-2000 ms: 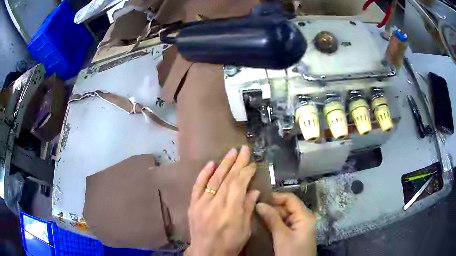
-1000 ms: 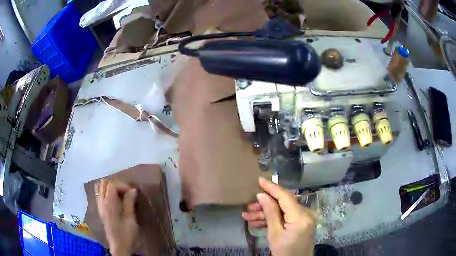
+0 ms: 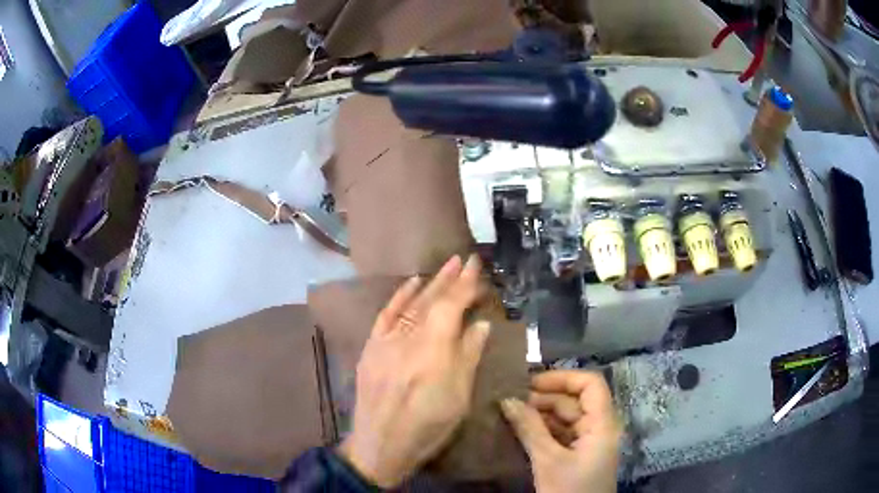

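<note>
My left hand [image 3: 419, 371] lies with its fingers spread on a brown fabric piece [image 3: 337, 300], just left of the presser foot area [image 3: 516, 289]. My right hand [image 3: 564, 428] has thumb and forefinger closed on the right edge of this fabric, in front of the presser foot. Another brown fabric piece [image 3: 410, 202] lies behind, along the left side of the overlock machine [image 3: 626, 313]. A stack of cut fabric pieces [image 3: 241, 385] lies at the front left of the table. The fabric under my left palm is hidden.
A black lamp [image 3: 501, 101] hangs over the machine head. A knotted tie strip [image 3: 275, 207] lies on the table's left. A thread cone [image 3: 771, 125], black flat rectangle [image 3: 850, 226] and small tray [image 3: 808, 377] are at right. A blue crate [image 3: 130, 77] stands far left.
My left hand has moved from the stack at left to the machine, and a further fabric piece now lies under it. My right hand now pinches the fabric edge; its fingers were apart before.
</note>
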